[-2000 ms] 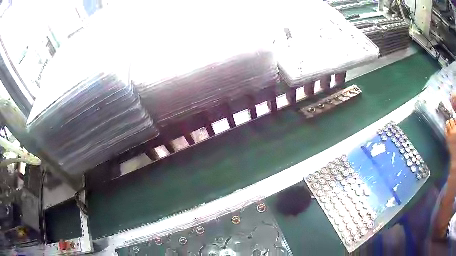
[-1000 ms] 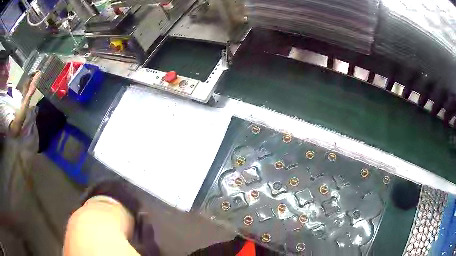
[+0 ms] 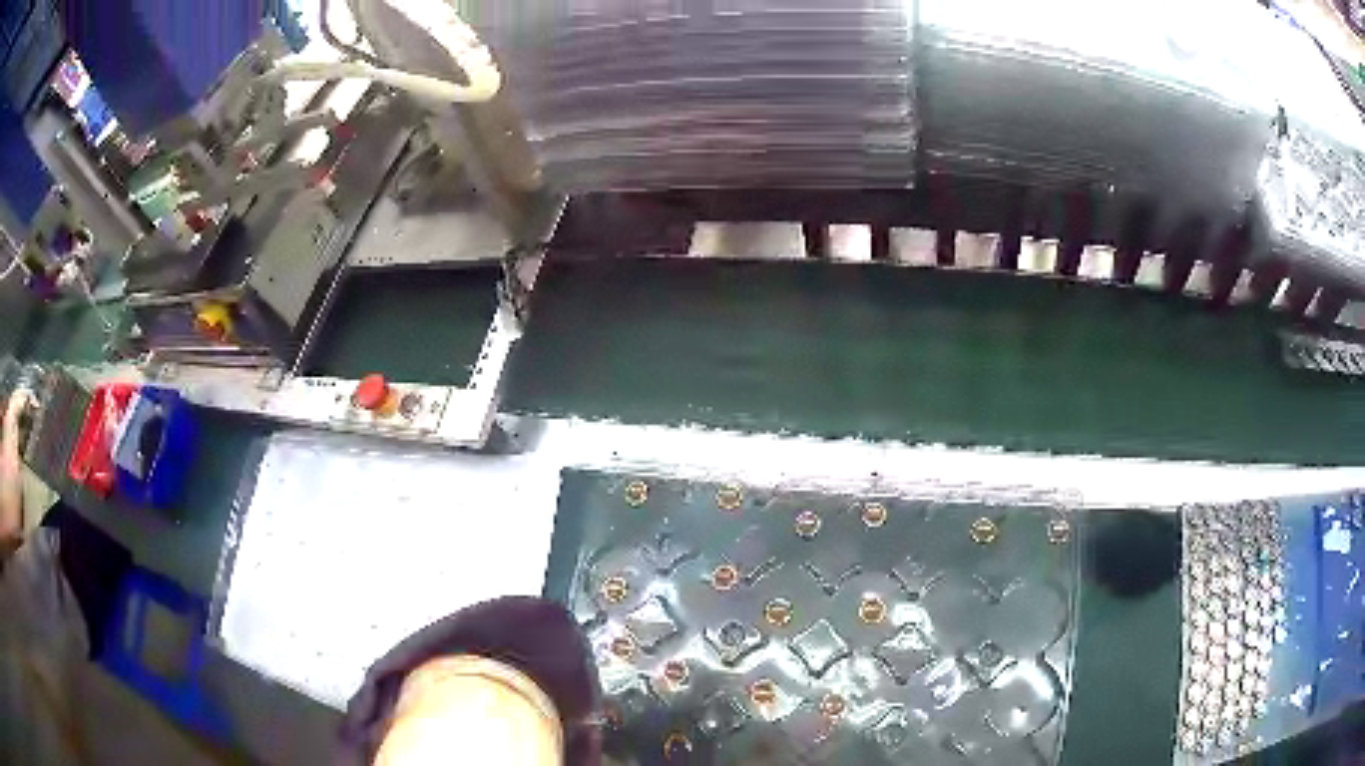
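Note:
A clear blister tray (image 3: 943, 576) lies flat at the bench's near edge and looks dark over the green. Several small round coppery parts (image 3: 779, 612) sit in its upper and left pockets. A whitish covered tray (image 3: 397, 539) lies left of it. A dark sleeve edge with a piece of bare arm (image 3: 472, 718) rises from the bottom edge, over the whitish tray's lower right corner. No hand shows on it. Neither my left hand nor my right hand is in the picture.
The blue parts board (image 3: 1231, 629), with rows of silvery discs, lies right, past a round dark pad (image 3: 1135, 554). A machine frame with a red button (image 3: 371, 392) stands left. Tall grey tray stacks (image 3: 734, 105) stand behind. Red and blue bins (image 3: 154, 446) and a person's arm (image 3: 12, 464) are far left.
The view has swung left from the tray stacks and parts board, then levelled out. A hand at the right edge two seconds ago is out of view. The bare arm shows less than one second ago.

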